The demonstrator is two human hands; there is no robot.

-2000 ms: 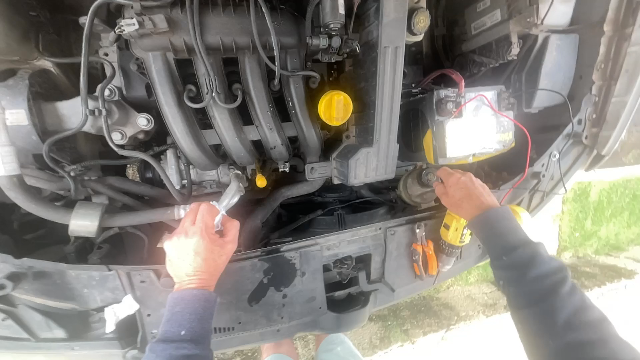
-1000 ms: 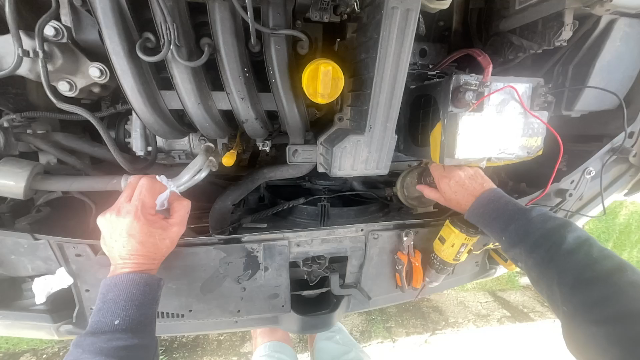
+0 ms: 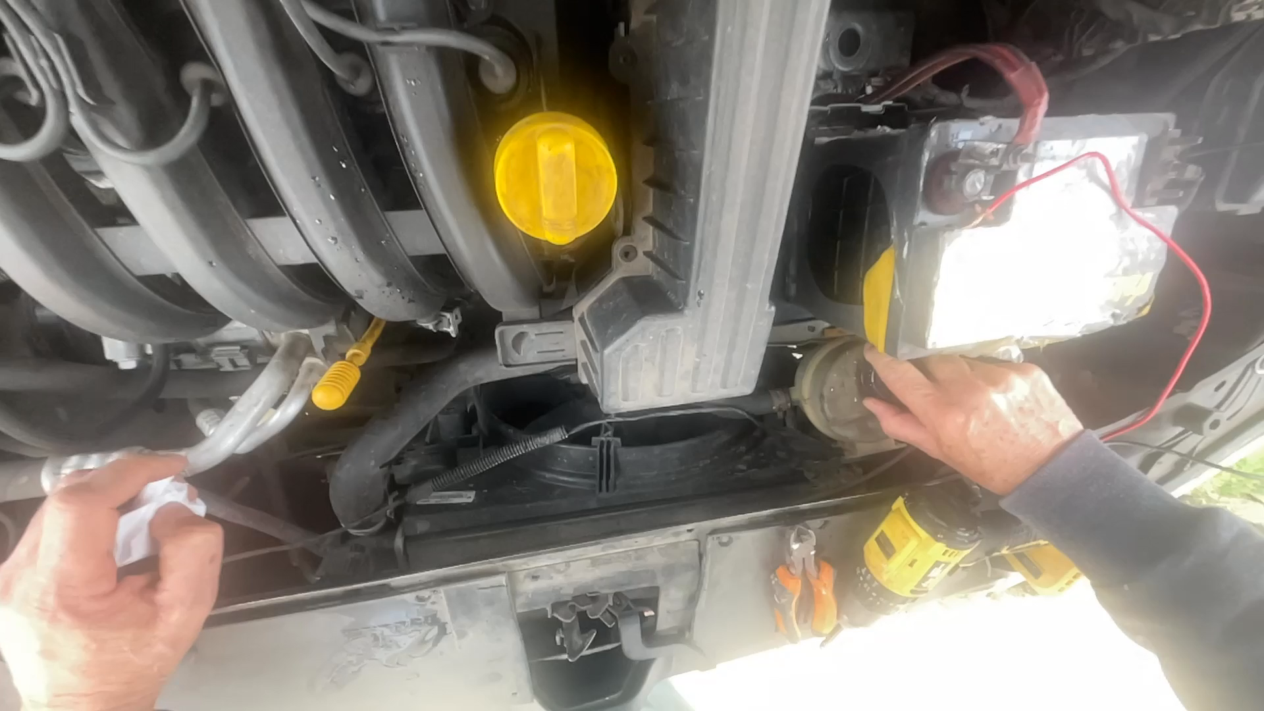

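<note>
My left hand [image 3: 109, 573] pinches a crumpled white cloth or tissue [image 3: 153, 513] beside a metal pipe [image 3: 247, 410] at the lower left of the engine bay. Right of that pipe hangs the yellow dipstick handle [image 3: 338, 383]. At the right, my right hand [image 3: 973, 410] rests with its fingers on the dark cap of a round, dull coolant reservoir [image 3: 834, 395]. The cap is mostly hidden under the fingers. Just above that hand sits the car battery [image 3: 1047, 257], with a thin red wire [image 3: 1185, 267] running from its terminal.
A yellow oil filler cap [image 3: 556, 178] stands between the intake manifold runners [image 3: 296, 168] and a black plastic air duct [image 3: 731, 197]. Orange-handled pliers [image 3: 805, 583] and a yellow and black power tool [image 3: 913, 553] lie on the front panel, near the hood latch [image 3: 602, 622].
The view has come closer to the front of the engine bay. My left hand has moved from the pipe's bent end to farther left along it, holding the white cloth. My right hand stays at the reservoir.
</note>
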